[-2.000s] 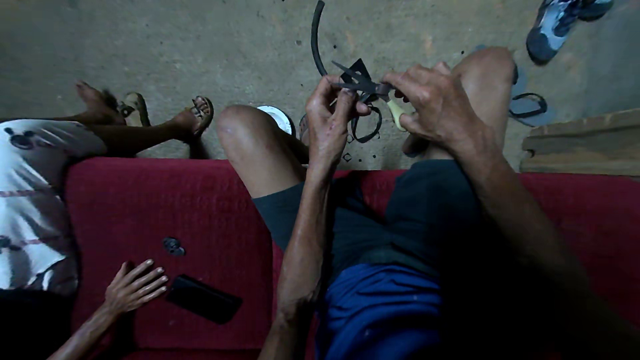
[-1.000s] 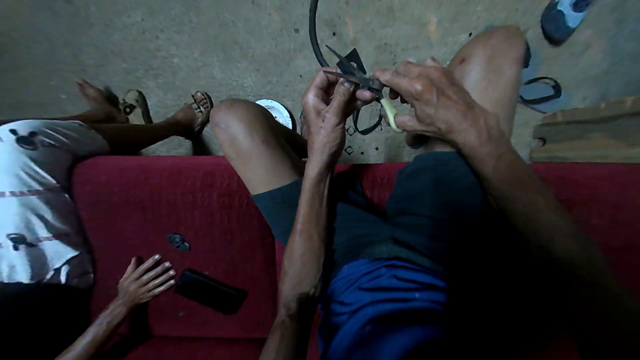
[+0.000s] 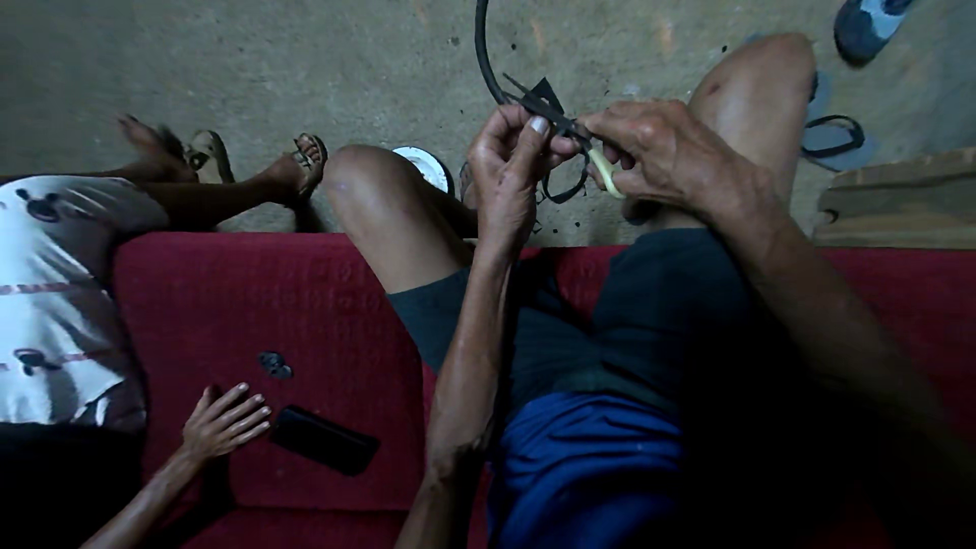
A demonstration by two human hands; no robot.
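My right hand (image 3: 663, 152) grips scissors (image 3: 602, 171) by their pale yellow-green handle, with the dark blades pointing up and left. Between the thumb and fingers of my left hand (image 3: 511, 164) is a small dark piece of material, pinched right beside the blades. A dark flat piece (image 3: 546, 94) sticks up behind the blades. Whether it is the same piece that my left fingers pinch, I cannot tell. A long black strip or tube (image 3: 483, 53) runs up from near my left fingers to the top edge. A thin black loop (image 3: 566, 187) hangs below the scissors.
On the red sofa (image 3: 267, 297) lie a black phone or case (image 3: 324, 440) and a small dark object (image 3: 275, 364), near another person's hand (image 3: 225, 422). A white round lid or dish (image 3: 423, 166), sandals, a shoe (image 3: 865, 30) and a flat brown board (image 3: 900, 198) are on the floor.
Both hands stay close together at the scissors, and the blades have shifted slightly against the dark material. The other person's hand rests on the sofa as before.
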